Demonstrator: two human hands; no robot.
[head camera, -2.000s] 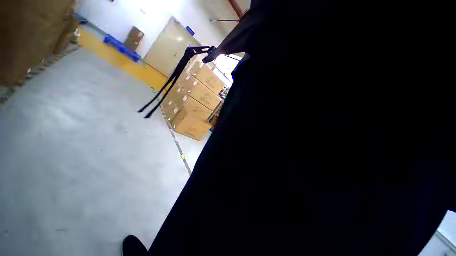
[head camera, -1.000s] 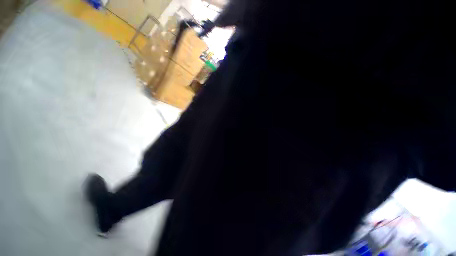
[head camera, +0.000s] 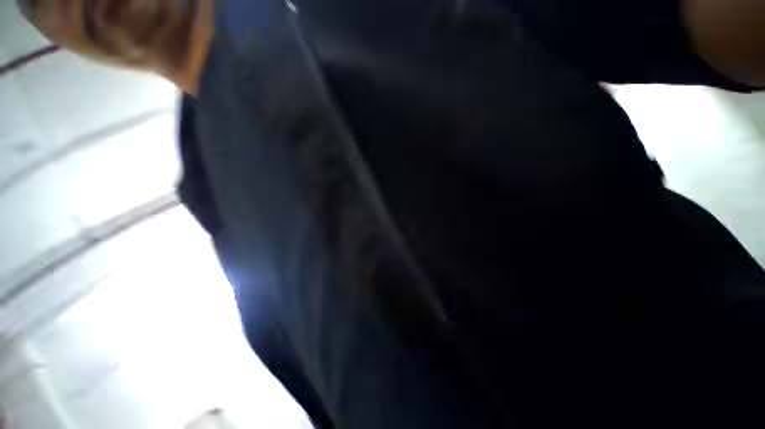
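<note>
A dark garment (head camera: 403, 209) with a thin pale line down its front fills most of the head view, very close and blurred. A person's chin and neck show at the top left, cut off by the edge. A patch of bare skin (head camera: 730, 38) shows at the top right beside a dark sleeve; I cannot tell which part of an arm it is. Neither of my hands can be made out. No work object is visible.
A bright white ceiling (head camera: 92, 201) with long curved lines shows on the left, with glare. Another bright, pale area (head camera: 705, 151) shows at the right. A small pale shape (head camera: 210, 421) is cut off at the bottom left.
The view has swung away from the floor, cartons and shoe. The dark clothing is now seen from much closer, with the ceiling, a chin and bare skin in view.
</note>
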